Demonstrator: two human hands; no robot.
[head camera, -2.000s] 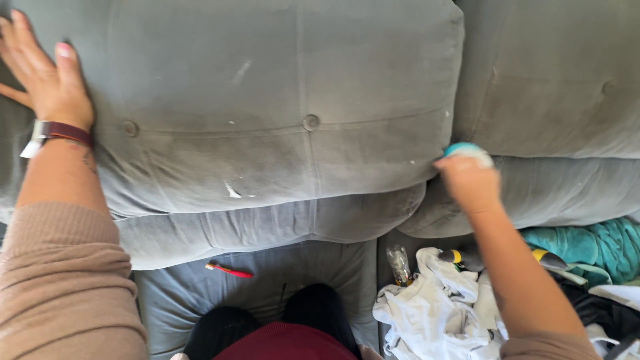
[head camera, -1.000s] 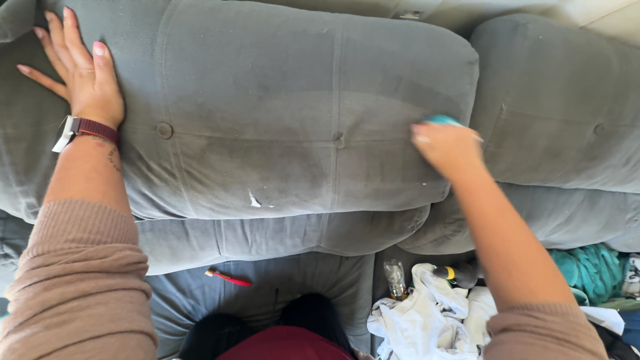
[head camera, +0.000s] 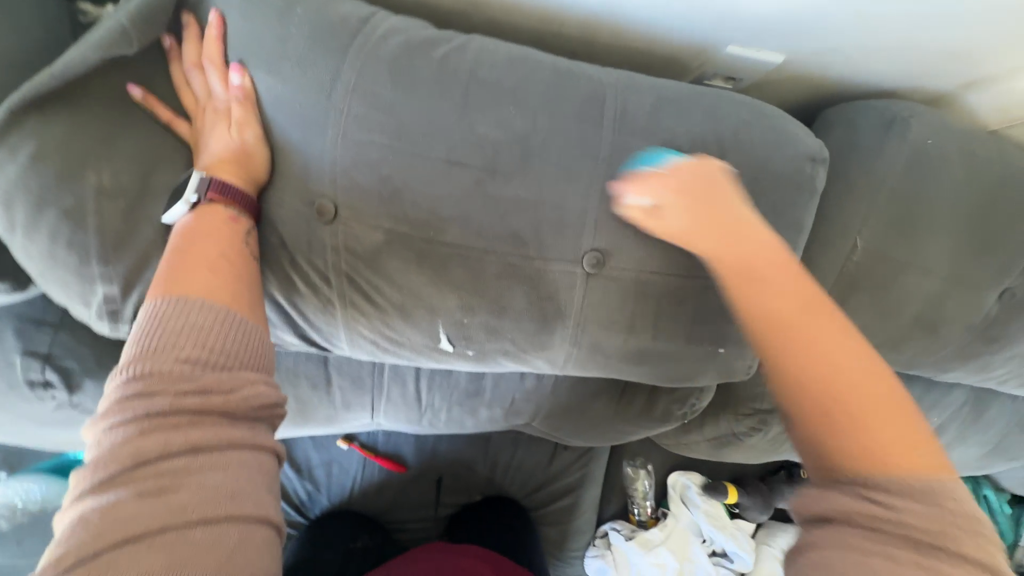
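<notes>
My left hand (head camera: 228, 132) lies flat with spread fingers on the upper left of a grey fabric sofa back cushion (head camera: 472, 160); a watch with a dark red band is on that wrist. My right hand (head camera: 680, 204), slightly blurred, is closed on a turquoise object (head camera: 652, 158) against the right part of the same cushion, above a fabric button (head camera: 593, 262). Most of the object is hidden by the fingers, so its kind cannot be told. A white smear (head camera: 445, 339) marks the cushion's lower part.
A red toothbrush-like brush (head camera: 373, 454) lies on the seat before my knees. At lower right are a clear container (head camera: 640, 492), white cloths (head camera: 680, 532) and a dark thing with a yellow band (head camera: 740, 496). Behind the cushion is a wall with an outlet (head camera: 740, 66).
My right hand, holding the turquoise object, has moved left and up from the cushion's right edge. My left hand stays on the cushion. The view has shifted, showing more wall.
</notes>
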